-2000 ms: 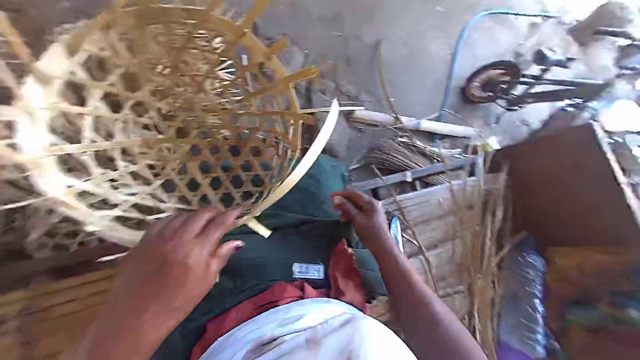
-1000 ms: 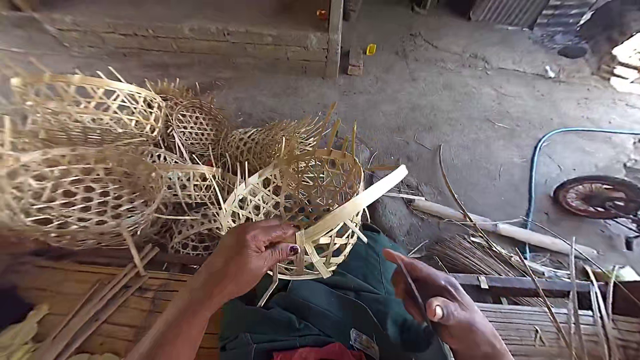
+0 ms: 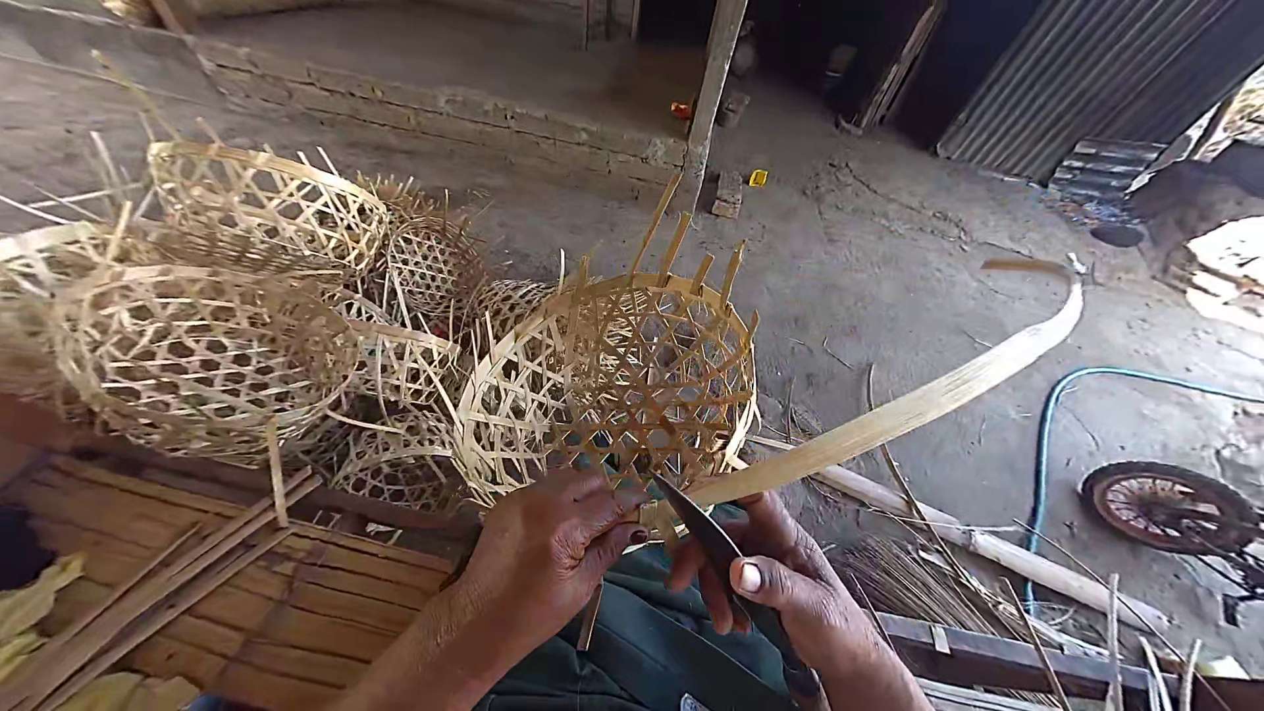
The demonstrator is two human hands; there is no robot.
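An open-weave bamboo basket [image 3: 652,385] leans over my lap, with strip ends sticking up from its rim. My left hand [image 3: 563,543] grips the near rim between thumb and fingers. A knife with a dark curved blade [image 3: 706,528] is held in my right hand [image 3: 790,583], my thumb lying along it and the tip pointing up at the rim. From between my hands a wide pale bamboo strip [image 3: 889,420] runs out to the upper right, its far end curling back. My palms and the knife's handle are partly hidden.
Several woven baskets [image 3: 207,355] are piled at the left. Loose strips [image 3: 168,592] lie on the bamboo slat bench [image 3: 346,602]. Right of me are a bamboo pole [image 3: 1037,568], thin sticks [image 3: 908,583], a blue hose [image 3: 1047,425] and a wheel [image 3: 1170,509]. A wooden post [image 3: 711,99] stands ahead.
My right hand has come in beside my left at the basket rim, with the knife now plainly showing. The wide strip reaches farther out to the right. The view has swung up.
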